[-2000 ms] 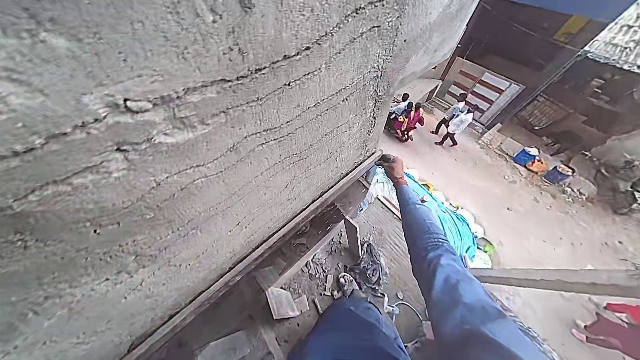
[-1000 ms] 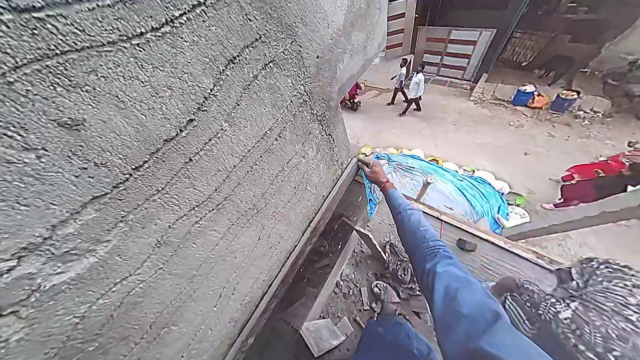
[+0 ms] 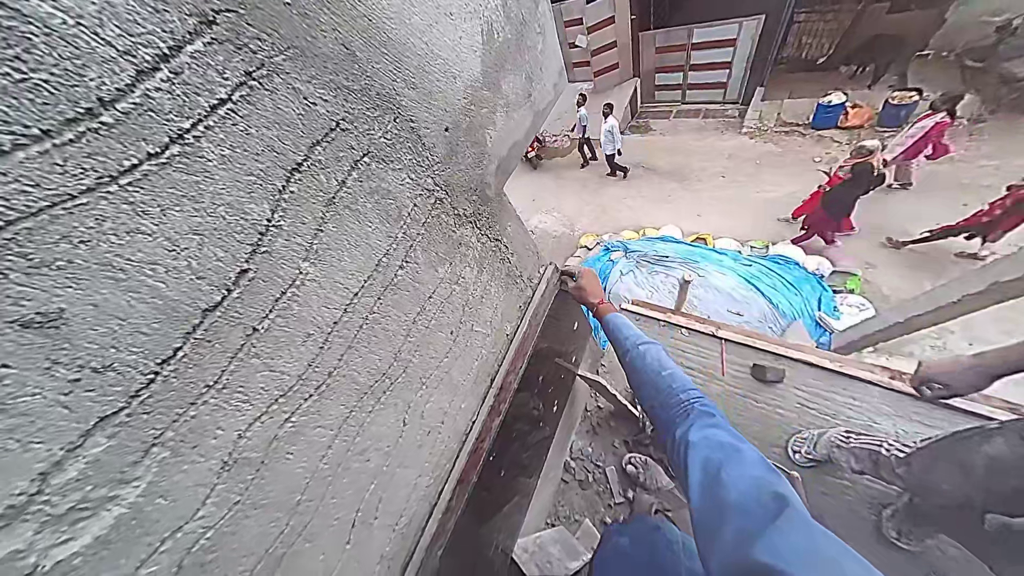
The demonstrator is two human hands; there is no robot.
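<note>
My right hand (image 3: 586,288), with a red thread at the wrist and a blue sleeve, is closed around the far end of a long, narrow wooden board (image 3: 480,432). The board lies along the lower edge of a grey plastered wall (image 3: 280,264), which is scored with wavy grooves. A small dark thing shows at my fingertips; what it is, I cannot tell. My left hand is out of view. Below the board are a dark panel (image 3: 520,408) and a loose wooden piece (image 3: 600,388).
At right, a co-worker's hand (image 3: 952,376) touches a timber edge (image 3: 768,346) of the platform. A sandalled foot (image 3: 812,446) stands nearby. Rubble and a broken slab (image 3: 552,552) lie by my foot. Below are a blue tarpaulin (image 3: 720,276), bags, a slanting beam (image 3: 936,308) and people walking.
The view has swung to the right. My right hand stays at the board's far end. A co-worker's hand and sandalled foot now show at the right, and more people are visible in the street.
</note>
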